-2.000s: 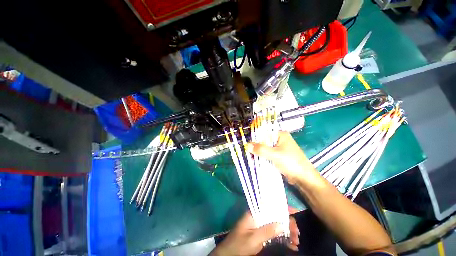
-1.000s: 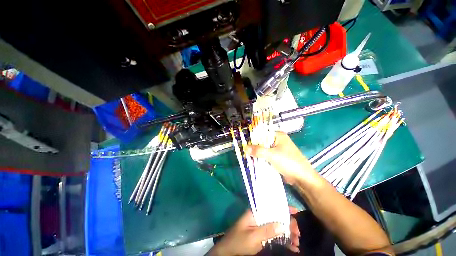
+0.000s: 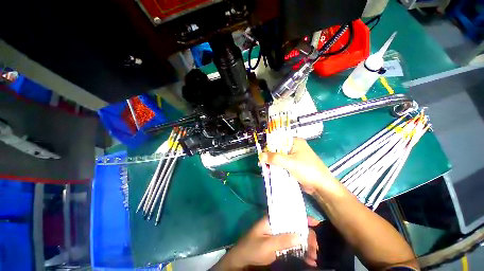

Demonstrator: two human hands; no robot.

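Observation:
A bunch of white wires with orange-yellow tips points up at the black crimp applicator of the terminal crimping machine. My left hand is closed around the lower ends of the bunch. My right hand grips the bunch near its upper ends, thumb on the left side. One wire stands a little apart at the left, its tip at the applicator. The glare on the bunch hides single wires. A terminal strip enters the applicator from the left.
Finished leads lie at right under a metal rail. A smaller wire bundle lies at left. A squeeze bottle and red bin stand behind right. A small blue bin and large blue tray are at left.
Fewer wires stand apart at the bunch's left side: several earlier, then two, now one. My left hand has shifted slightly. My right hand stays in nearly the same place.

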